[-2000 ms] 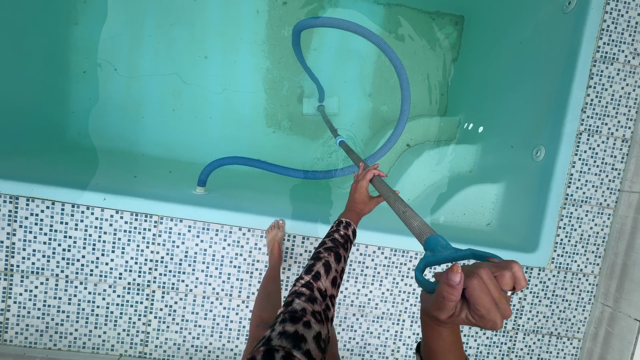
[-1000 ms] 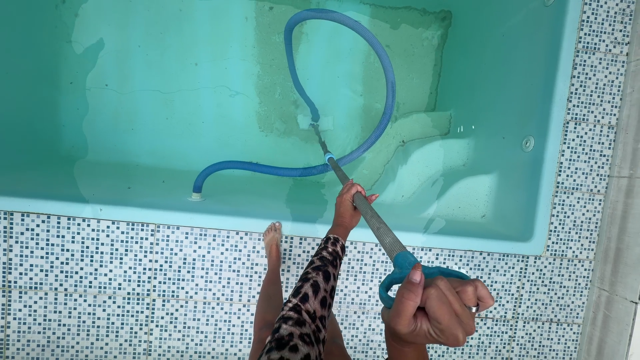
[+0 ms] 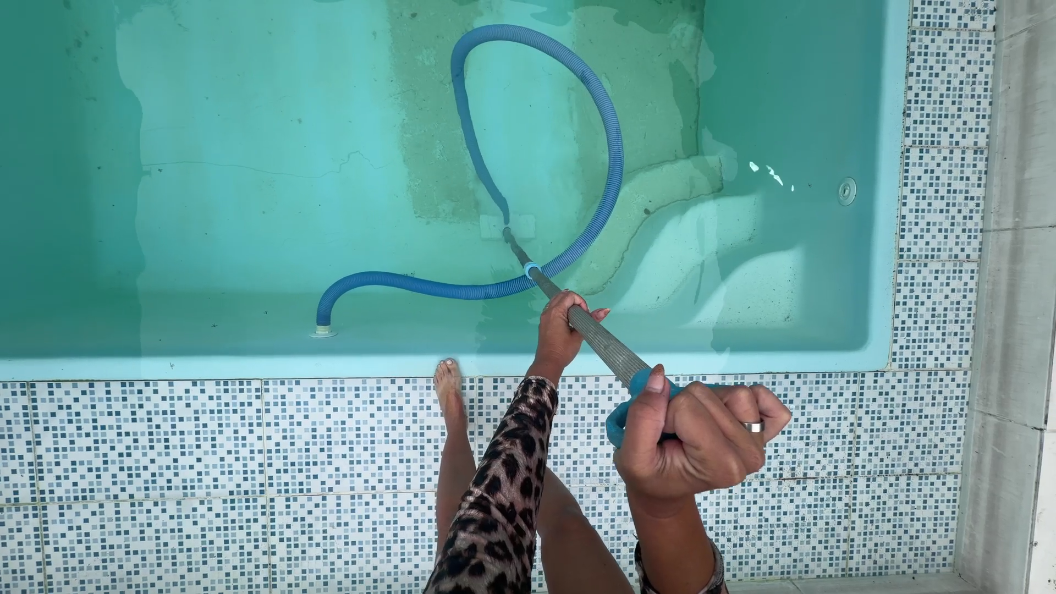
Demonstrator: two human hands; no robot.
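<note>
My left hand is wrapped around the grey ribbed shaft of a telescopic pool pole, just over the pool's near edge. My right hand, wearing a ring, grips the blue handle at the pole's upper end. The pole slants down and away into the water, past a light blue collar, to a pale vacuum head on the pool floor. From there a blue ribbed hose loops round, passes by the pole and ends at a white fitting in the near pool wall.
The pale pool rim runs across in front of me, my bare foot at it. Mosaic-patterned tiles cover the deck. Submerged curved steps lie at the right, near a round wall fitting. A grey ledge borders the right side.
Both hands keep their hold on the pole. Relative to the near rim, my right hand and the handle have shifted left since two seconds ago. The view has moved slightly.
</note>
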